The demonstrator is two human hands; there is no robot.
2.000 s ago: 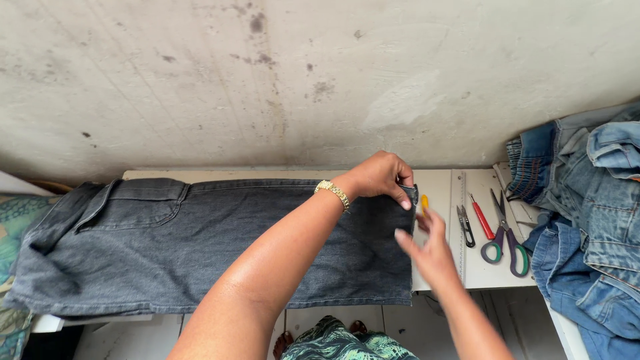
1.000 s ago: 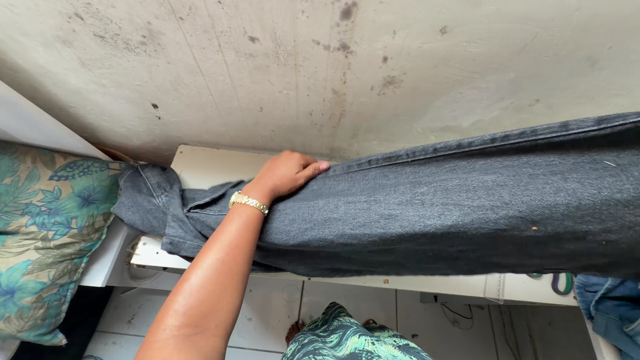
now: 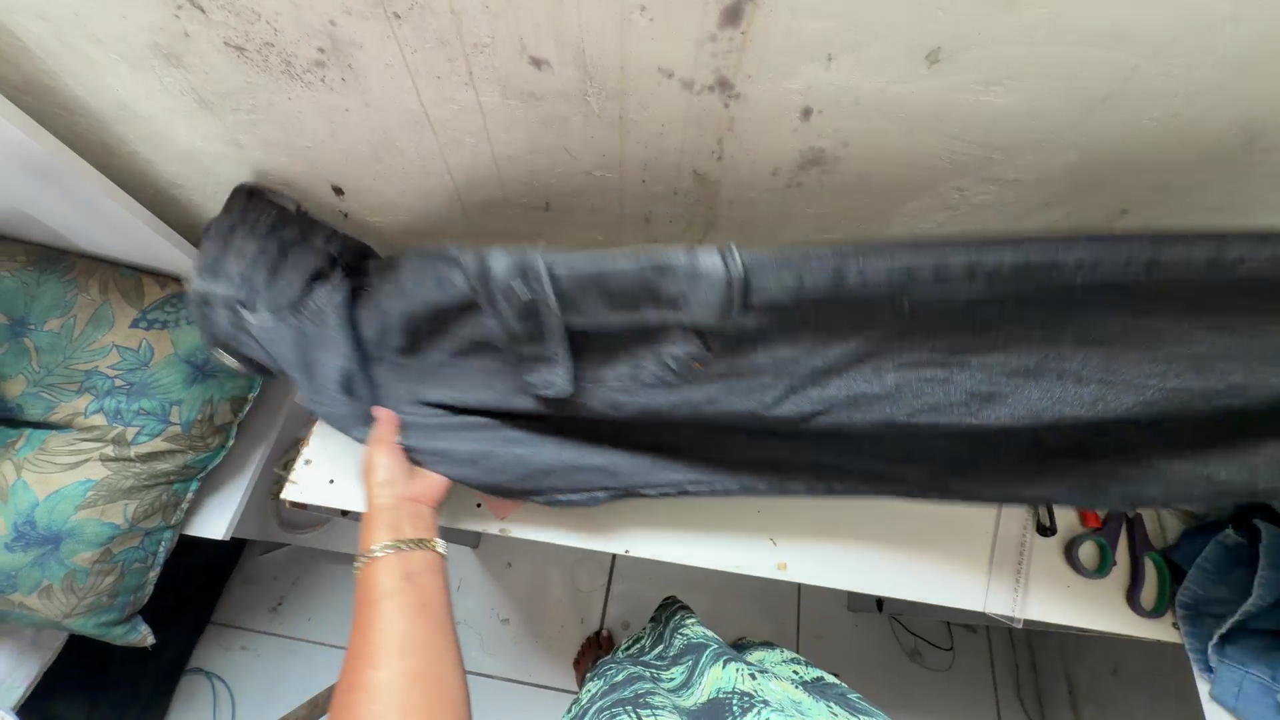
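Observation:
A pair of dark grey denim trousers [image 3: 850, 390] stretches lengthwise over the white table, blurred by motion, with its bunched end at the left and a flapped pocket near it. My left hand [image 3: 400, 470], with a gold-coloured bracelet [image 3: 402, 548] on the wrist, is at the lower edge of the denim near that bunched end. The thumb shows in front of the cloth and the other fingers are hidden behind it. My right hand is not in view, and the trousers run out of the picture on the right.
At the left lies a floral cushion [image 3: 90, 450]. Scissors with dark and green handles [image 3: 1120, 560], a clear ruler [image 3: 1010, 565] and a red tool [image 3: 1090, 518] lie on the white table [image 3: 720, 545] at right, beside blue denim [image 3: 1235, 610]. The stained wall [image 3: 600, 120] stands behind.
My left hand has moved from the upper edge of the trousers to their lower edge, further left. The flapped pocket now shows. My right hand, seen at the hem two seconds ago, is out of view.

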